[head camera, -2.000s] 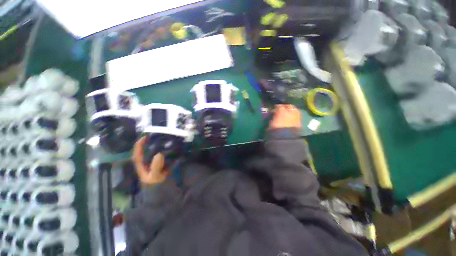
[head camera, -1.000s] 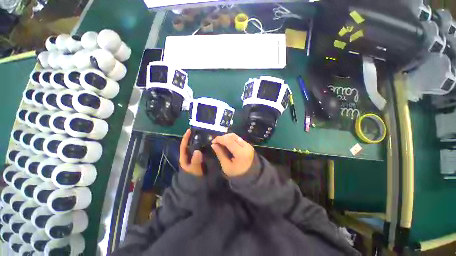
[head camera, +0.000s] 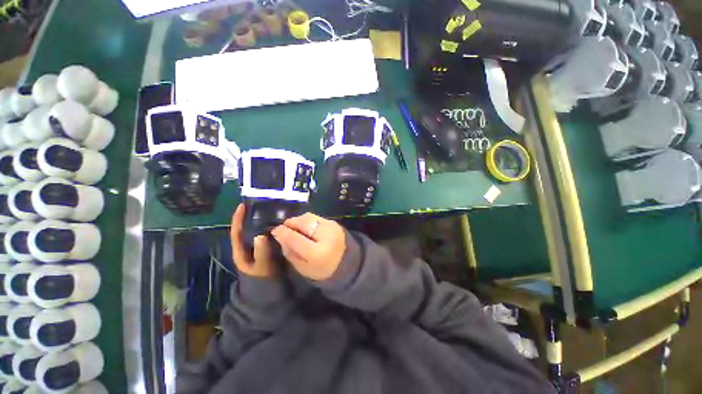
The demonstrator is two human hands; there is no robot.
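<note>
Three PTZ cameras with white upper housings and black ball heads are in front of me. The middle PTZ camera (head camera: 269, 178) is at the bench's front edge. My left hand (head camera: 252, 250) holds its black ball head (head camera: 267, 212) from the left and below. My right hand (head camera: 312, 245) has its fingertips pinched together at the ball head's lower right; whether something small is between them cannot be told. The left PTZ camera (head camera: 183, 158) and the right PTZ camera (head camera: 356, 158) stand on the green mat, untouched.
A white keyboard (head camera: 277, 75) lies behind the cameras, a dark phone (head camera: 153, 108) at its left. Right are pens (head camera: 409, 121), a black mouse (head camera: 440, 135), yellow tape roll (head camera: 507, 161) and black machine (head camera: 493, 31). White housings (head camera: 65, 240) fill the left; grey-white cameras (head camera: 654, 165) the right bench.
Two seconds ago my right hand was near the mouse; it has since come to the middle camera's ball head. My left hand stays on that camera. The view has shifted between frames.
</note>
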